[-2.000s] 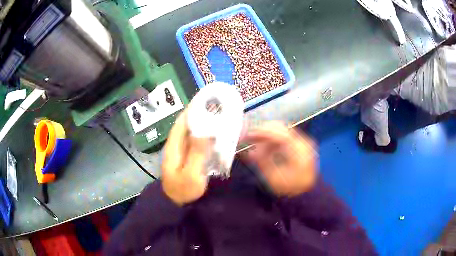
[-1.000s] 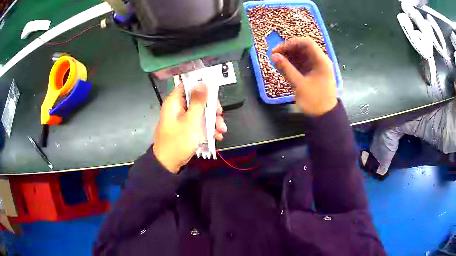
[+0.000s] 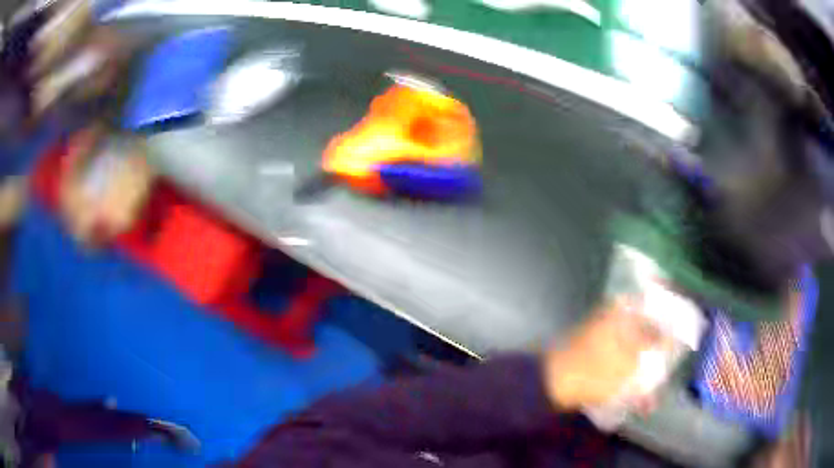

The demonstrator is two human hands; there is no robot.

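The whole view is blurred. My left hand [image 3: 594, 361] grips a white plastic handle housing [image 3: 672, 320] at the front of the green bench press [image 3: 668, 256], at the right. Whether the housing touches the press fixture cannot be told. The blue parts tray [image 3: 807, 306] with small copper-coloured pieces lies right of the housing. A skin-coloured patch at the bottom right corner may be my right hand [image 3: 794, 450]; it is cut off and blurred, so its grip is hidden.
An orange-yellow tape dispenser [image 3: 402, 137] with a blue part lies mid-bench. Farther left are a blue tray [image 3: 181, 73] and a whitish blurred item [image 3: 256, 87]. A red stool [image 3: 201, 256] and a neighbouring person's hand [image 3: 105, 196] show at left.
The view has swung left, so press and tray now show at the right. My left hand still holds the housing at the press. My right hand is no longer clearly seen over the tray.
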